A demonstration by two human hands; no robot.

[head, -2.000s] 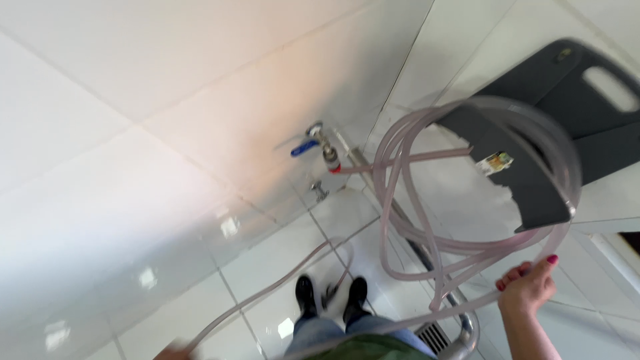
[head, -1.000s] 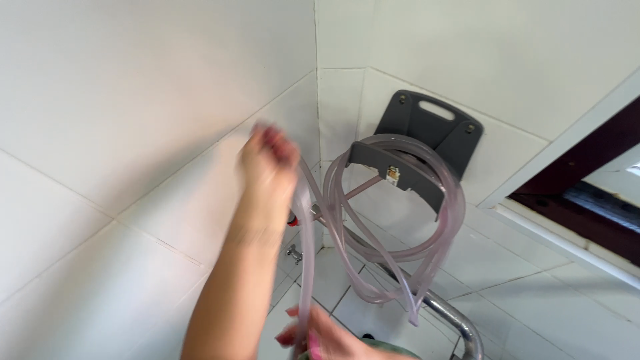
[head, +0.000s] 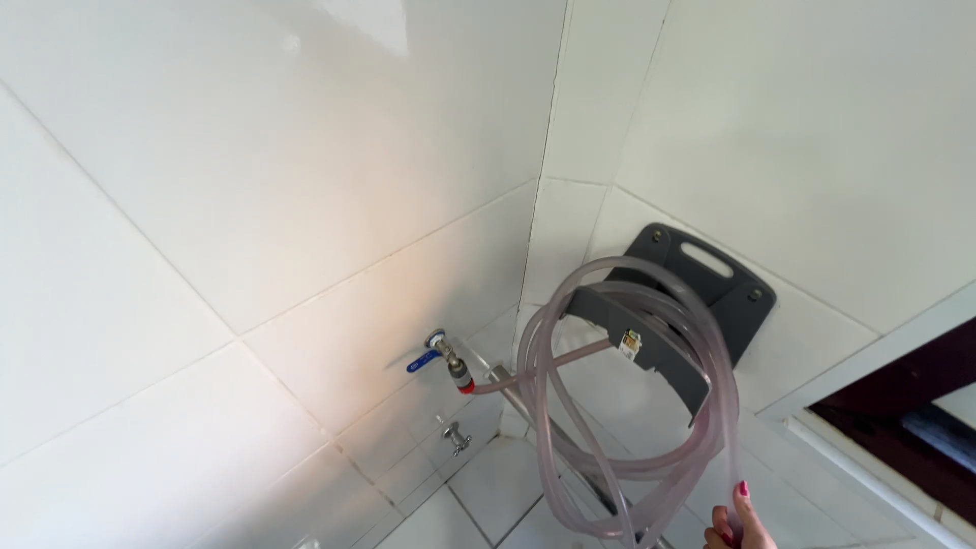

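Observation:
A translucent pinkish hose [head: 543, 412] hangs in several loops over a dark grey wall-mounted hose hanger [head: 690, 286], whose curved front bar bears a torn sticker. My right hand [head: 738, 526] is at the bottom right edge, its fingers closed around the hose below the hanger's right side. The hose also runs left to a red-ringed connector [head: 462, 377] on a wall tap with a blue lever [head: 423, 361]. My left hand is out of view.
A second metal tap [head: 456, 438] sits lower on the tiled wall. A metal pipe [head: 518, 393] runs behind the loops. At right is a dark red window frame [head: 884, 389] with a pale sill.
Another loop of hose appears to lie over the hanger's front bar. My left hand, seen before at the bottom left, has left the view. The view has shifted.

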